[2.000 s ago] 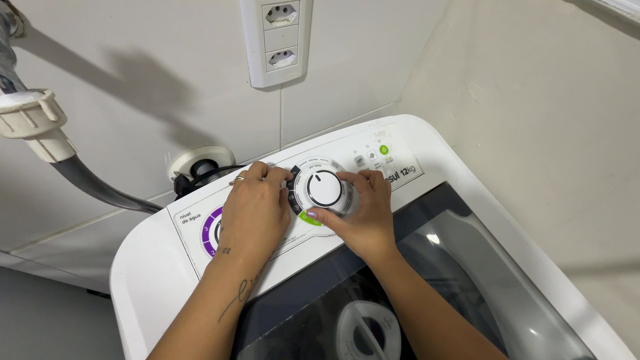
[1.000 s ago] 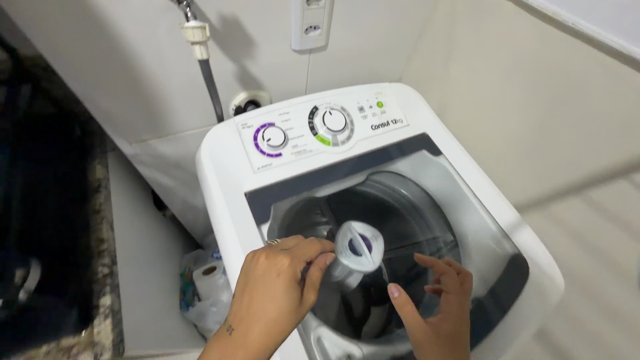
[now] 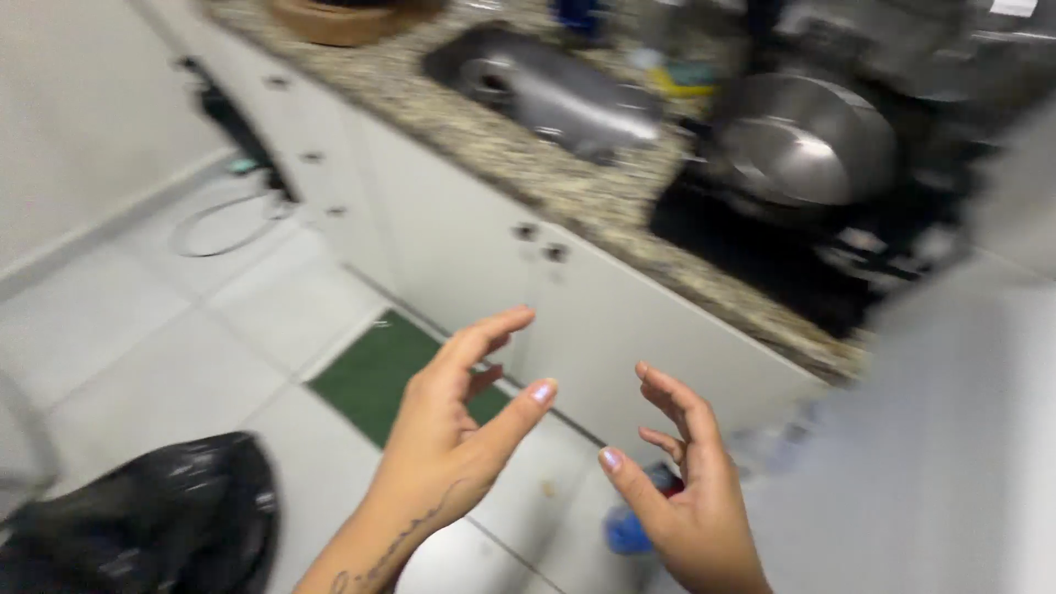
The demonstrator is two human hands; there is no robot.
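Note:
My left hand (image 3: 462, 421) is raised in mid-air over the tiled floor, fingers apart and curved, with nothing in it. To its right, my right hand (image 3: 685, 470) hangs in the air too, thumb and fingers spread and holding nothing. The two hands face each other without touching. Behind them stand white cabinet doors (image 3: 462, 214) with small dark knobs, below a granite countertop (image 3: 610, 198). A green mat (image 3: 371, 375) lies on the floor behind my left hand. The view is blurred.
A steel sink (image 3: 569, 91) is set in the countertop, with a steel pot (image 3: 804, 140) on a dark stove surface (image 3: 759, 256) to its right. A black plastic bag (image 3: 165, 511) is at the lower left. A blue object (image 3: 627, 530) sits low behind my right hand.
The view has swung from the washing machine to the kitchen counter and floor. My left hand, earlier at the machine's central dispenser, is now away from it with fingers apart.

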